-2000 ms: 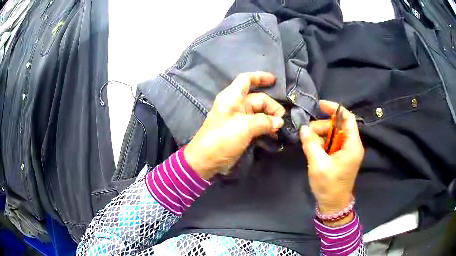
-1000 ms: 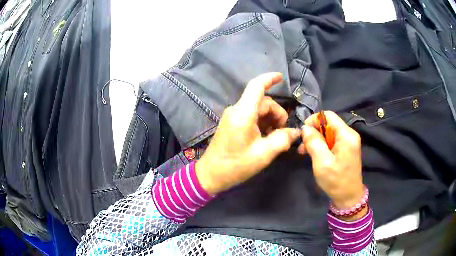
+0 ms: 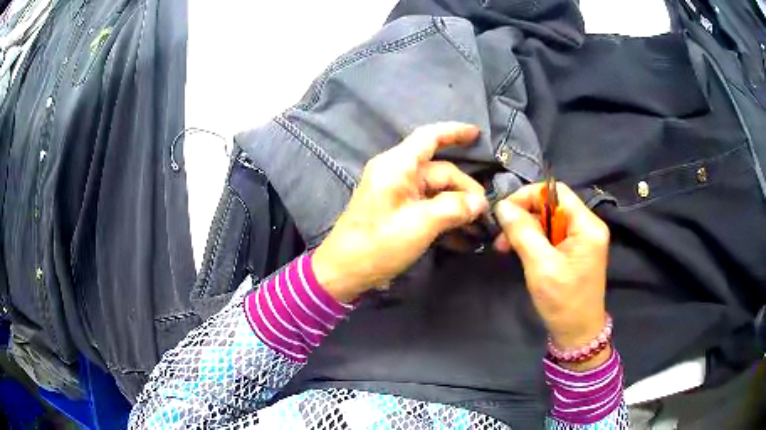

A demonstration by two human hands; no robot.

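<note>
A charcoal-grey shirt with raised seams lies bunched in front of me. My left hand pinches a small bunched part of its dark cloth between thumb and fingers, its index finger stretched out above. My right hand pinches the same bunched part from the right with thumb and fingertip. It also holds orange-handled thread snips in the palm, blades pointing up. A round metal button sits just above the fingertips. Any thread between the fingers is too fine to see.
More dark shirts lie at the left, one with yellow embroidery. A wire hanger hook stands out over the white table. Dark cloth with metal buttons spreads to the right. A blue bin is at lower left.
My left hand moved right, then back left, with small pinching motions. My right hand shifted slightly and the snips turned more upright. The bunched cloth stays between both hands.
</note>
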